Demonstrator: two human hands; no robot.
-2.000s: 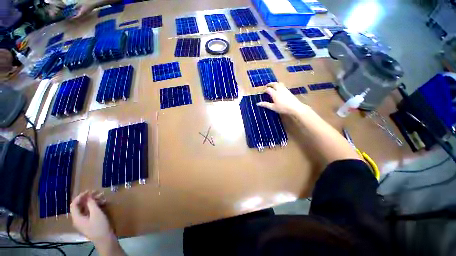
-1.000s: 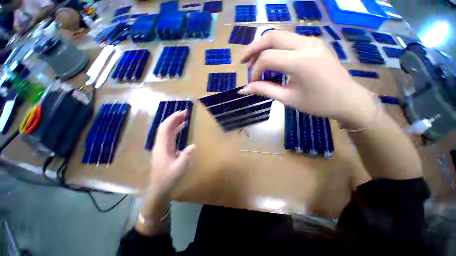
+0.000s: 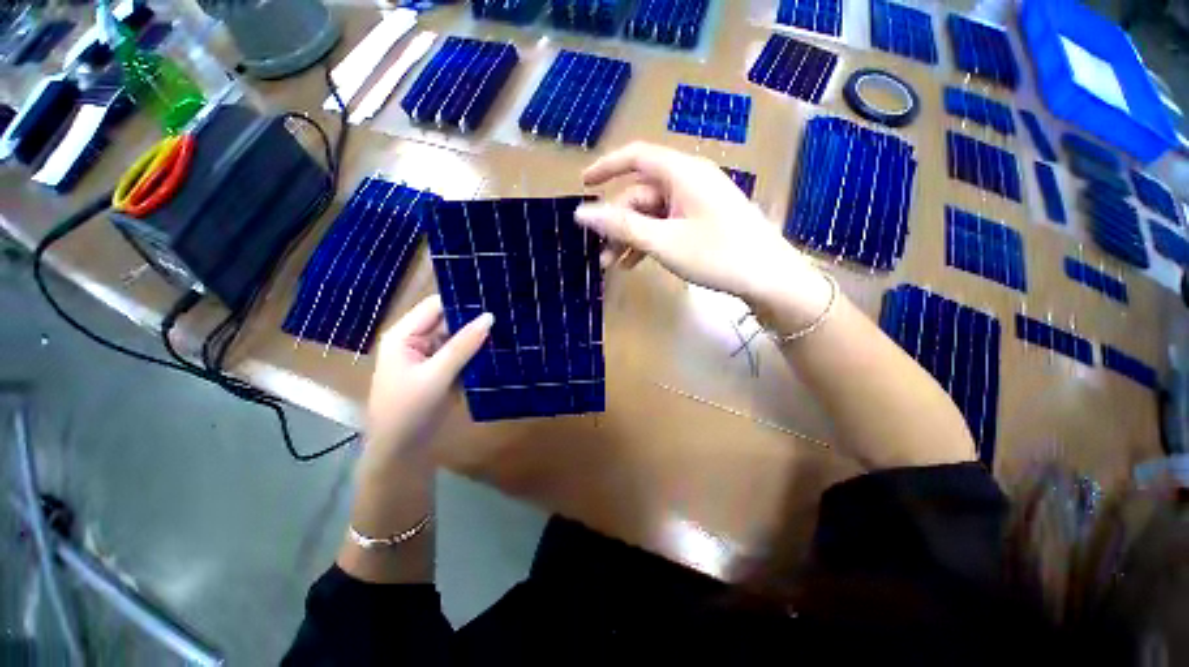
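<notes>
A dark blue tabbed solar cell (image 3: 528, 313) with silvery lengthwise lines is held up above the table's front part, its long side roughly upright. My left hand (image 3: 424, 365) grips its left edge, thumb on the face and fingers behind. My right hand (image 3: 665, 215) pinches its upper right corner. A fanned cell stack (image 3: 361, 267) lies just left of the held cell. Another cell stack (image 3: 945, 358) lies to the right, partly beyond my right forearm. What lies directly behind the held cell is hidden.
A black box (image 3: 222, 196) with an orange-yellow coil (image 3: 154, 176) and cables stands at the left. A green bottle (image 3: 159, 89) is behind it. More cell stacks (image 3: 854, 193), a tape roll (image 3: 881, 97) and a blue tray (image 3: 1098, 72) lie further back. The table's front edge (image 3: 307, 407) runs near my left forearm.
My right hand has brought the cell leftward and up from its tilted position. My left hand, empty a second ago, now grips it. The view has turned left.
</notes>
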